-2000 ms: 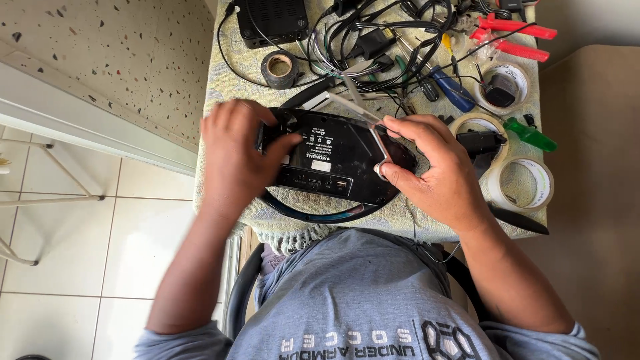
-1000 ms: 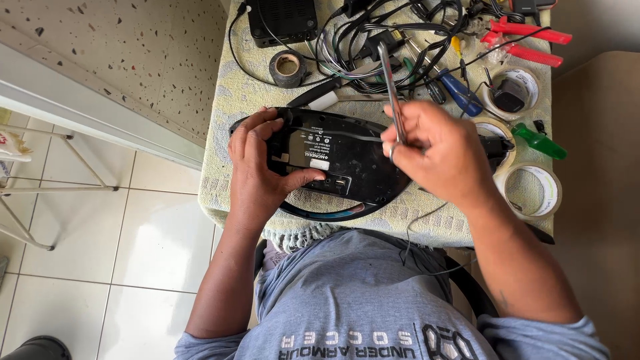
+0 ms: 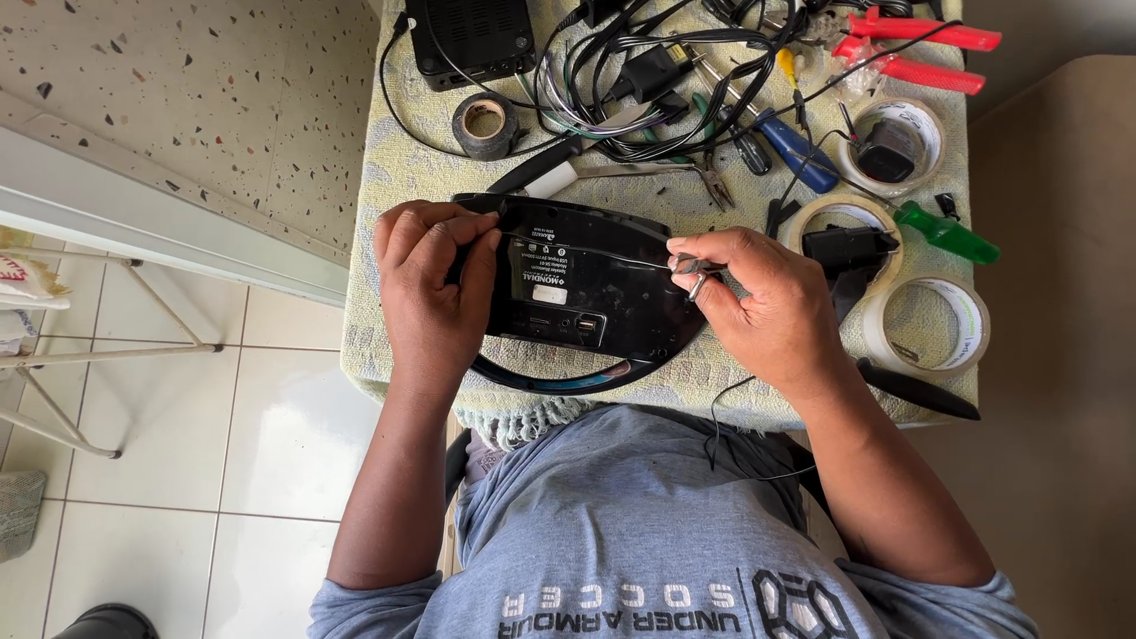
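Note:
A black Mondial Bluetooth speaker [image 3: 612, 293] lies on the towel-covered table, its panel with ports and a label facing up. Across its top runs a thin wire [image 3: 586, 249]. My left hand [image 3: 439, 275] pinches the wire's left end between thumb and index finger, over the speaker's left side. At the right side of the speaker, my right hand [image 3: 754, 297] holds a small metal tool [image 3: 698, 270], perhaps tweezers or a cutter, at the other end of the wire. Its exact kind is mostly hidden by the fingers.
Beyond the speaker lie a knife [image 3: 537, 173], pliers [image 3: 710, 182], black tape [image 3: 485, 125], tangled cables [image 3: 710, 53], a black box [image 3: 470, 40] and a blue screwdriver [image 3: 794, 151]. Tape rolls [image 3: 926, 326], a green-handled tool [image 3: 948, 232] and red-handled pliers [image 3: 923, 71] sit at the right.
My right hand has lowered from above the speaker to its right side, and the metal tool no longer points up. My left hand has moved from gripping the speaker to pinching the wire.

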